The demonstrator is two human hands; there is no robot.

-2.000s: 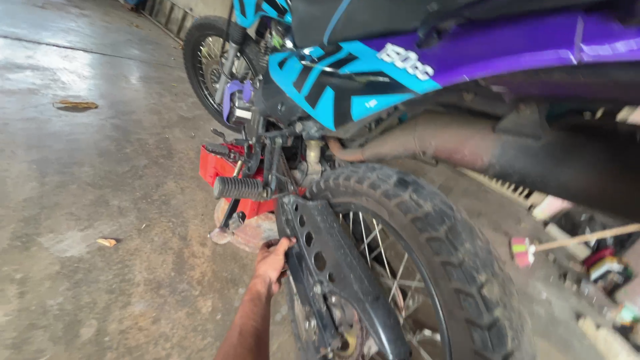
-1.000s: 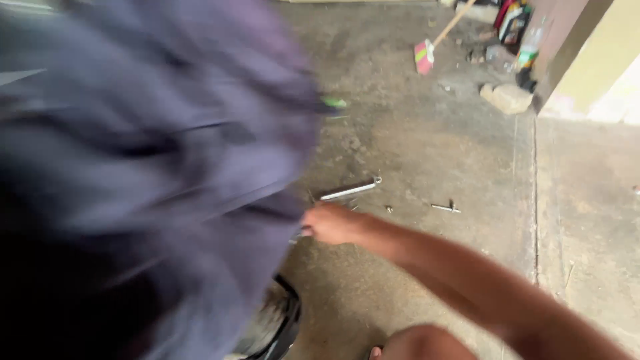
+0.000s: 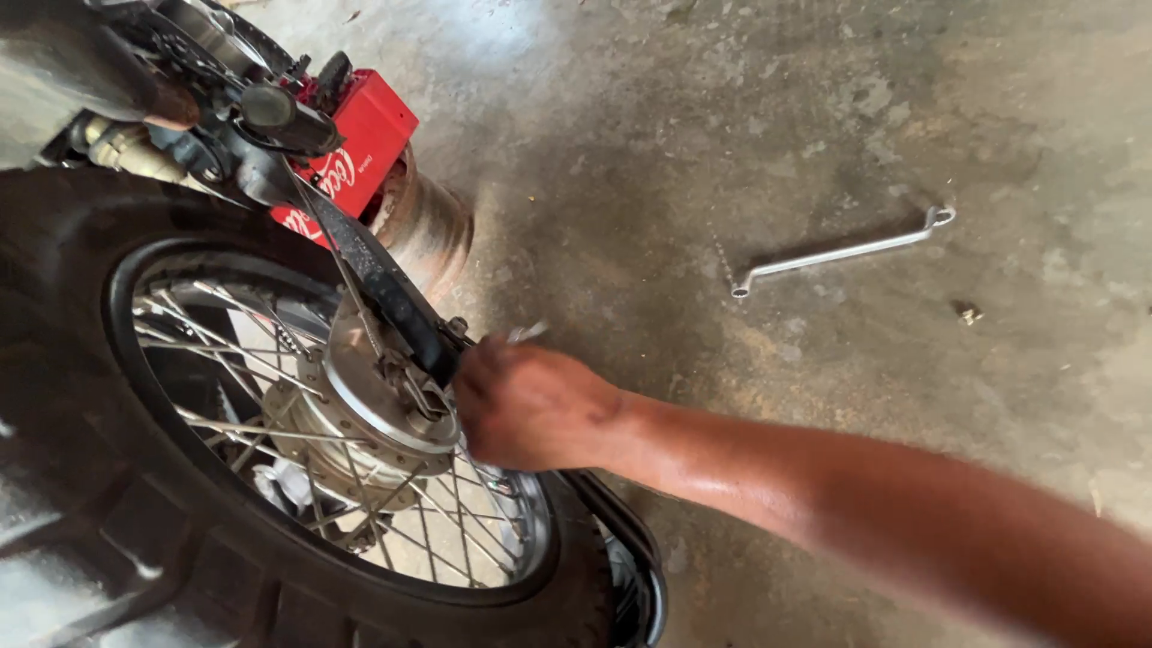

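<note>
My right hand (image 3: 540, 405), slightly blurred, reaches in from the right, its fingers curled at the axle end of the black swingarm (image 3: 382, 288). The hand covers the axle end, so what the fingers grip cannot be told. A small pale metal piece (image 3: 529, 332) shows just beyond the knuckles. Beside the hand are the metal wheel hub (image 3: 387, 387) and the spokes of the motorcycle's rear wheel, with its knobbly tire (image 3: 117, 513). A double-ended box wrench (image 3: 841, 254) lies on the concrete floor, apart from the hand. My left hand is out of view.
A red Coca-Cola crate (image 3: 373, 135) and a rusty metal wheel rim (image 3: 427, 225) stand beyond the swingarm, under the motorcycle. The footpeg (image 3: 292, 121) juts out above them. A small metal part (image 3: 968, 312) lies on the floor right of the wrench.
The view has swung sharply back to the rear wheel. My right hand, near the wrench on the floor one second ago, is now at the swingarm's axle end.
</note>
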